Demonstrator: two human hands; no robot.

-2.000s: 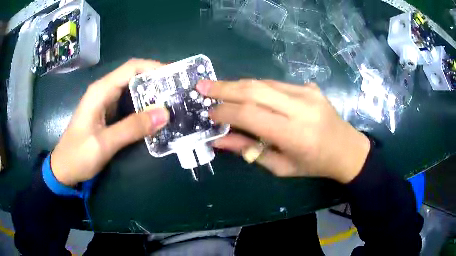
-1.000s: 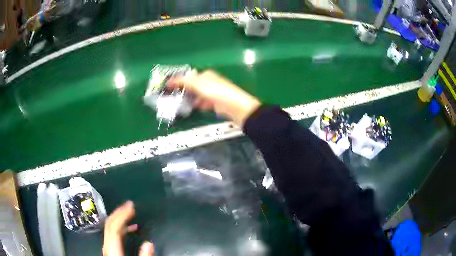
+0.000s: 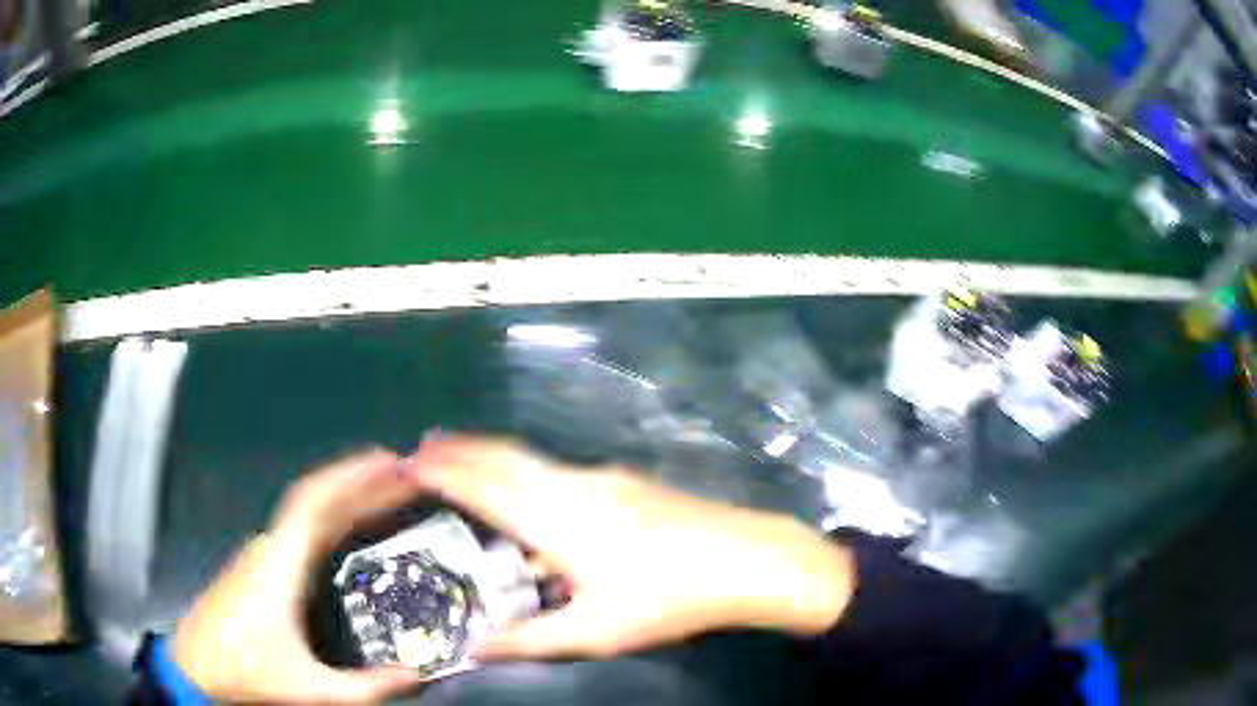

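A white adapter housing [image 3: 414, 607] with a dark populated circuit board inside is near the bottom, left of centre, on or just above the dark green bench. My left hand [image 3: 283, 593] curves around its left side. My right hand [image 3: 620, 552] is around its upper and right side, fingertips close to my left hand's at the top. Both hands hold the housing between them. The image is blurred, and the plug is not clearly visible.
Clear film sheets [image 3: 717, 400] lie right of my hands. Two part-built adapters [image 3: 944, 359] stand further right. A whitish strip [image 3: 134, 455] and a cardboard tray [image 3: 53, 469] are at left. A white rail [image 3: 552, 279] borders the green conveyor, which carries more units [image 3: 648, 58].
My right hand has come back from the conveyor and the housing it held there is gone from view. The unit at the bench's left is no longer there; both hands now hold a housing.
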